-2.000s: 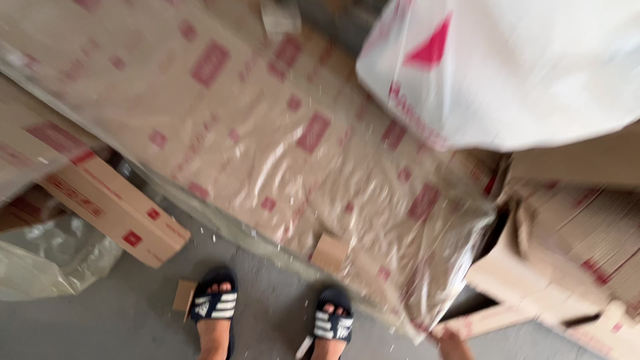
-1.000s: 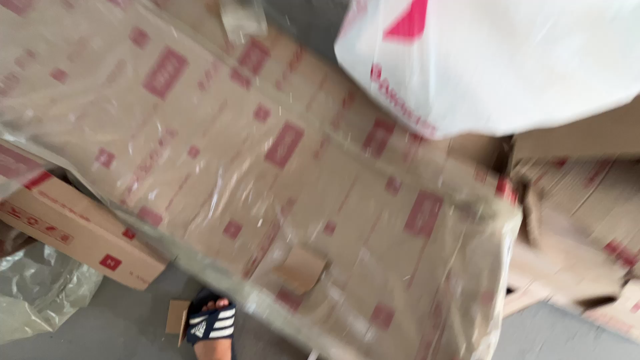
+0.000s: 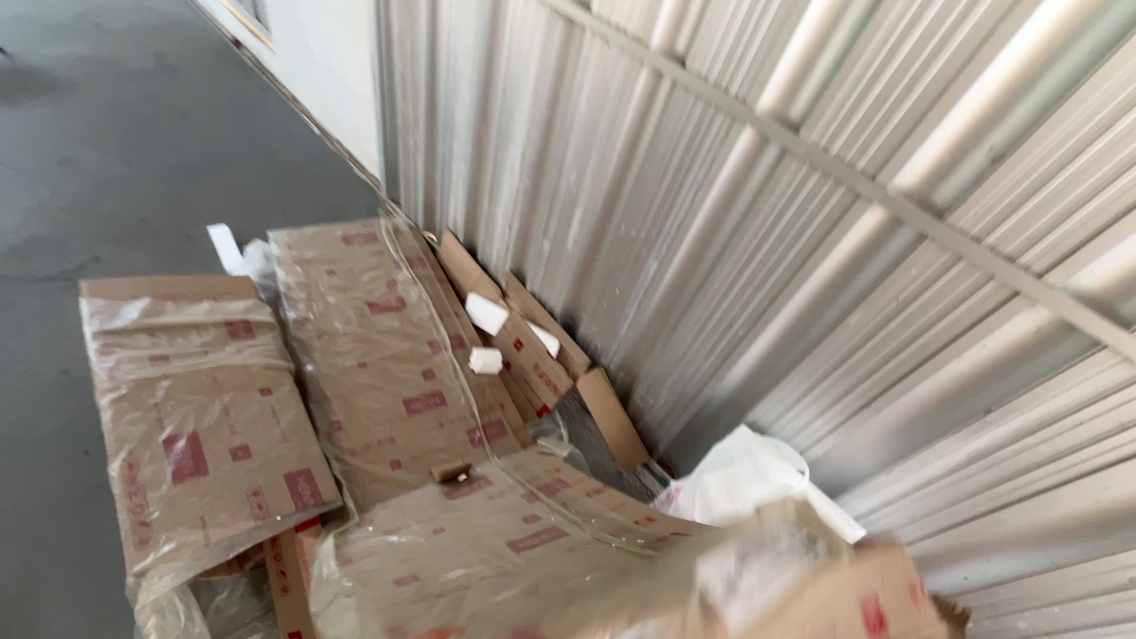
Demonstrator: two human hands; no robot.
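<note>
Neither of my hands can be made out. A long sheet of printed cardboard in clear plastic film rises in a bend from the bottom of the view, its near part blurred. Beyond it, another film-covered cardboard piece lies stretched toward the wall corner. To the left lies a shorter cardboard panel wrapped in film, with a narrow red-printed carton partly under it. A white plastic bag stands behind the bent sheet at the right. Blurred cardboard fills the lower right.
A corrugated metal wall runs along the right side. Against its foot lie cardboard strips and white foam pieces. A white panel stands at the top, beside grey floor. A small cardboard scrap rests on the film.
The view has swung up strongly to the wall. The film-covered cardboard, flat two seconds ago, now bends upward at its near part. A hand at its lower corner then is no longer seen.
</note>
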